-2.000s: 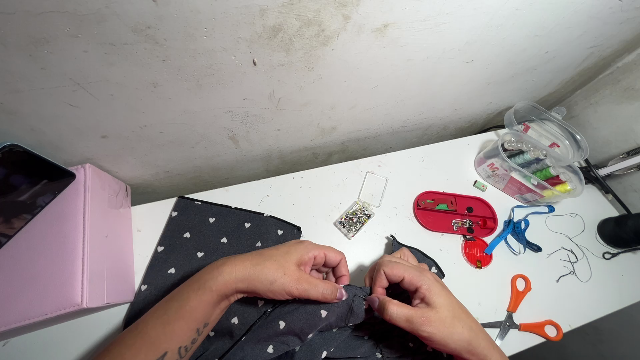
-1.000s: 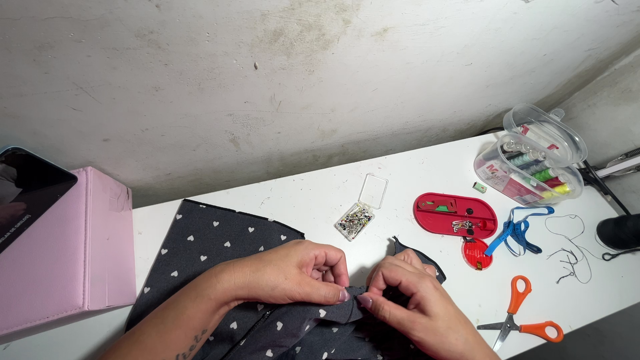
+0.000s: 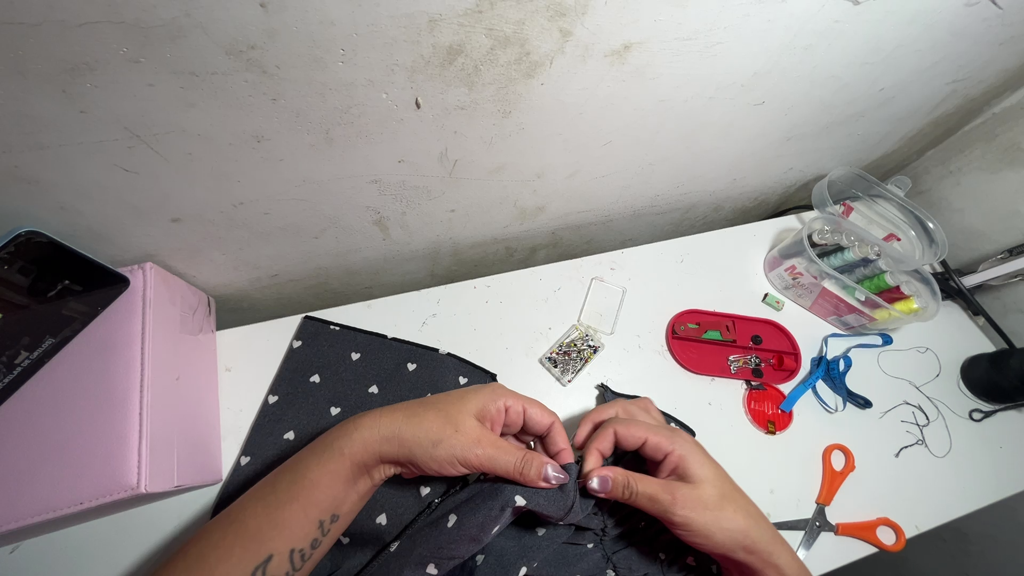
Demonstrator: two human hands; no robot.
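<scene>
Dark grey fabric with white hearts (image 3: 352,384) lies over the near edge of the white table, with a gathered seam running down its near right part. My left hand (image 3: 496,440) pinches a folded edge of it between thumb and fingers. Close beside it, my right hand (image 3: 648,464) holds thumb and forefinger together at the same edge, with what looks like a thin pin or needle at the tips. Behind the hands stands an open clear box of ball-head pins (image 3: 572,354).
A pink box (image 3: 72,400) with a dark-screened device (image 3: 48,296) is at left. To the right lie a red sewing case (image 3: 734,346), a round red needle case (image 3: 769,408), blue tape (image 3: 828,376), loose thread (image 3: 920,416), orange-handled scissors (image 3: 832,512) and a clear thread box (image 3: 852,272).
Both hands stay at the folded edge, with only small shifts of the fingers. The things on the table have not moved.
</scene>
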